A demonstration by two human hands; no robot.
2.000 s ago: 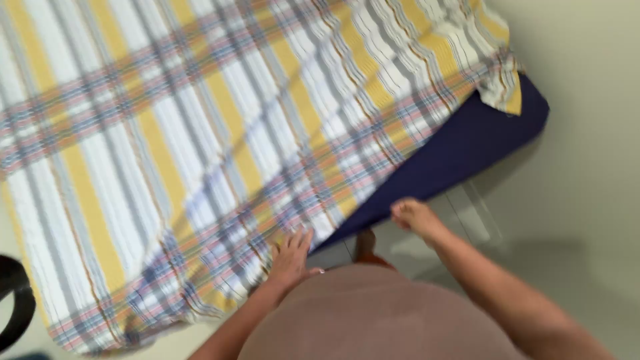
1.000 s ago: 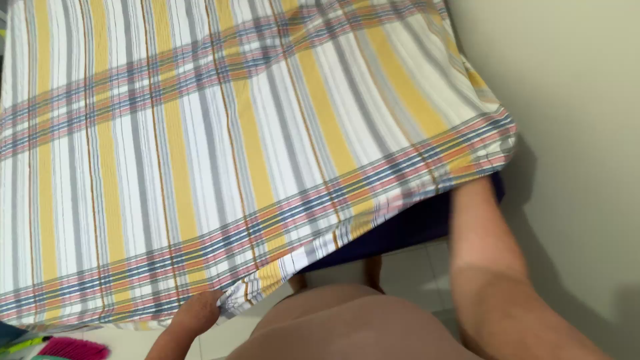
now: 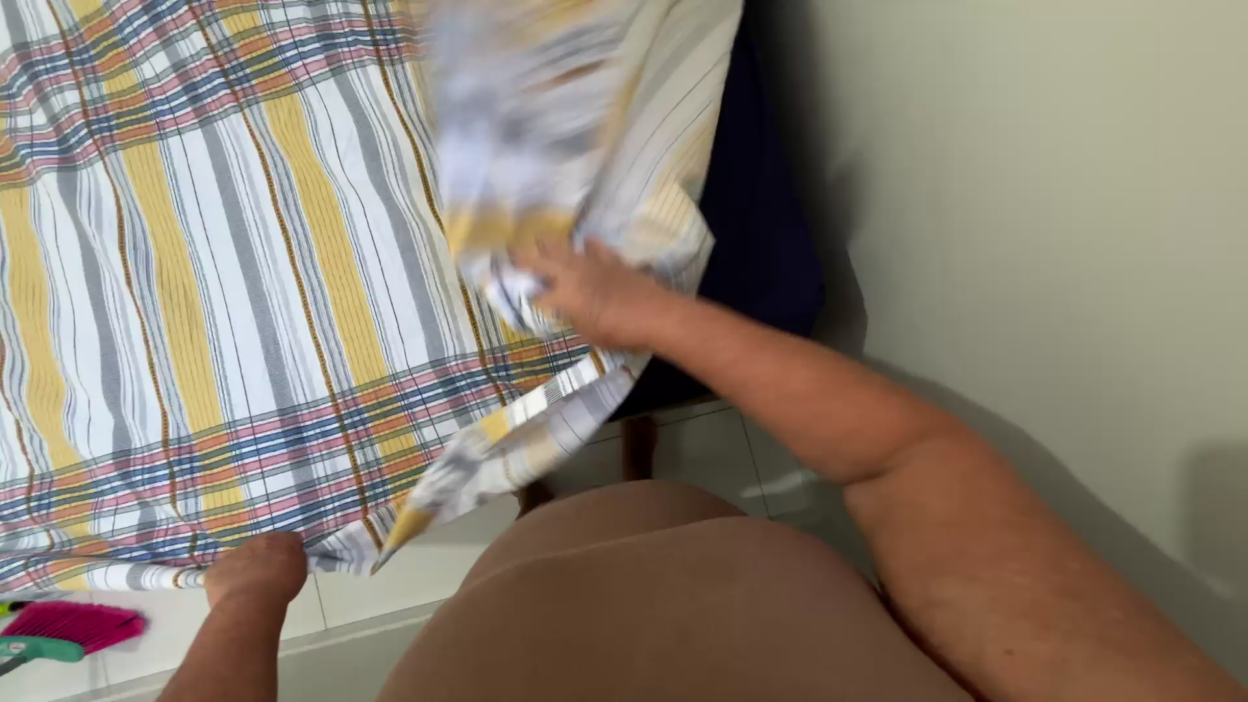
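A striped and plaid bed sheet (image 3: 292,292) in white, yellow and grey covers most of a mattress. Its right part is folded back, blurred by motion, and bares the dark blue mattress (image 3: 765,214) corner. My right hand (image 3: 595,292) is on the bunched fold of the sheet near that corner; the blur hides whether its fingers are closed on the cloth. My left hand (image 3: 258,565) is at the sheet's near edge, lower left, its fingers hidden by the hand and the cloth. Between my hands the near edge hangs loosely, twisted and folded.
A plain pale wall (image 3: 1053,195) runs along the right side of the bed. Light floor tiles (image 3: 390,595) show below the near edge. On the floor at lower left lie a pink-bristled brush (image 3: 83,624) and a green plastic thing (image 3: 44,648).
The right corner of the sheet, over the mattress one second ago, is now folded back to the left, baring dark blue. My right hand has come up from beside that corner onto the fold.
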